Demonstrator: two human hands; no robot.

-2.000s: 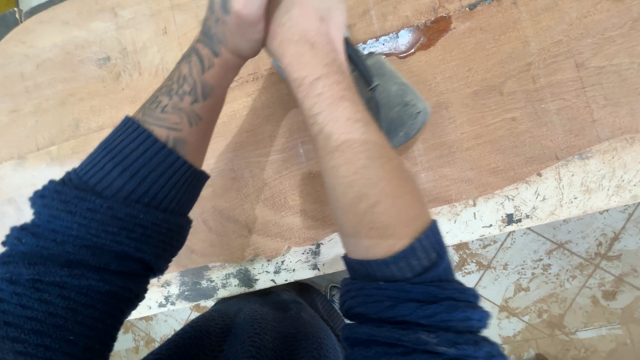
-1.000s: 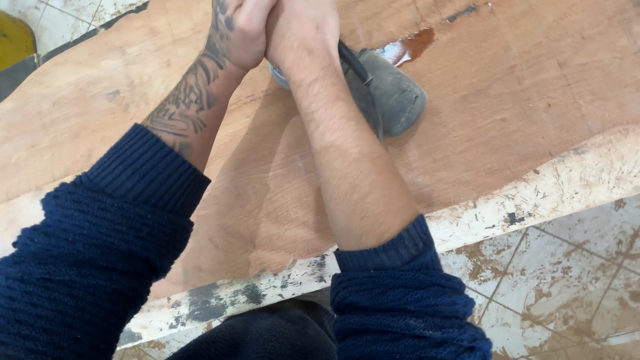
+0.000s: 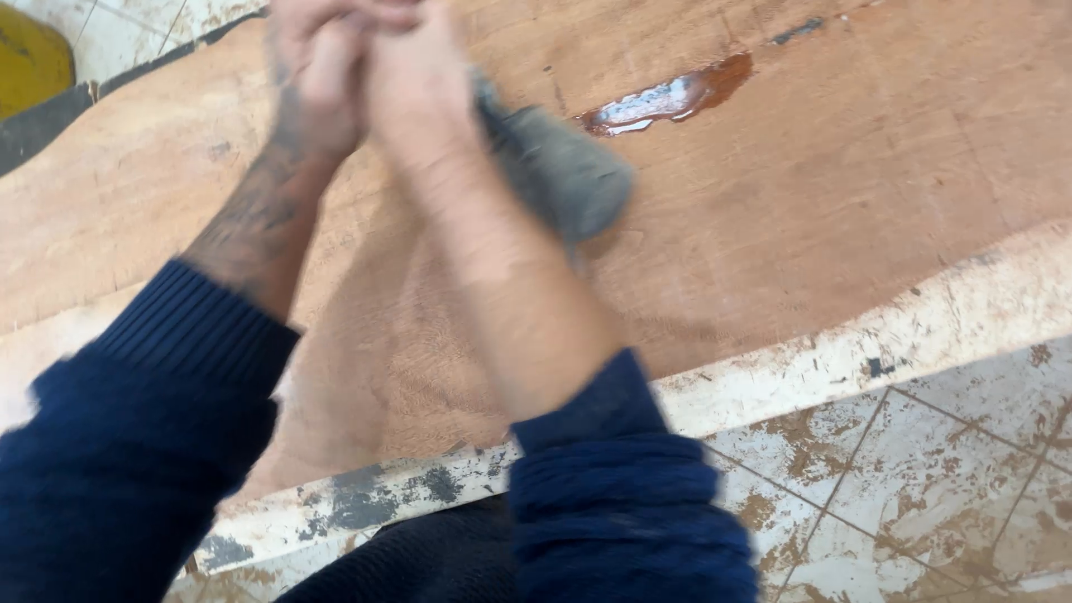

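A reddish-brown wooden slab [image 3: 754,218] lies before me. My right hand [image 3: 419,75] is shut on a dark power sander [image 3: 578,172], whose dusty grey body shows to the right of my wrist; its grip and working face are hidden. Against the right hand, my left hand [image 3: 322,71] is closed, seemingly on the same tool, though blur and the frame's top edge hide what its fingers hold. Just right of the sander, a glossy reddish patch [image 3: 662,100] with a whitish, shiny middle fills a long hollow in the wood.
A small dark filled spot [image 3: 797,31] marks the wood at the top. The slab rests on a worn, paint-stained white board [image 3: 796,368] along its near edge. A yellow container [image 3: 32,63] stands at the upper left. Dusty floor tiles [image 3: 913,477] show at lower right.
Both hands and the sander have stayed together, shifting slightly left relative to the glossy patch, more of which now shows. The yellow container has come into view since the earliest frame.
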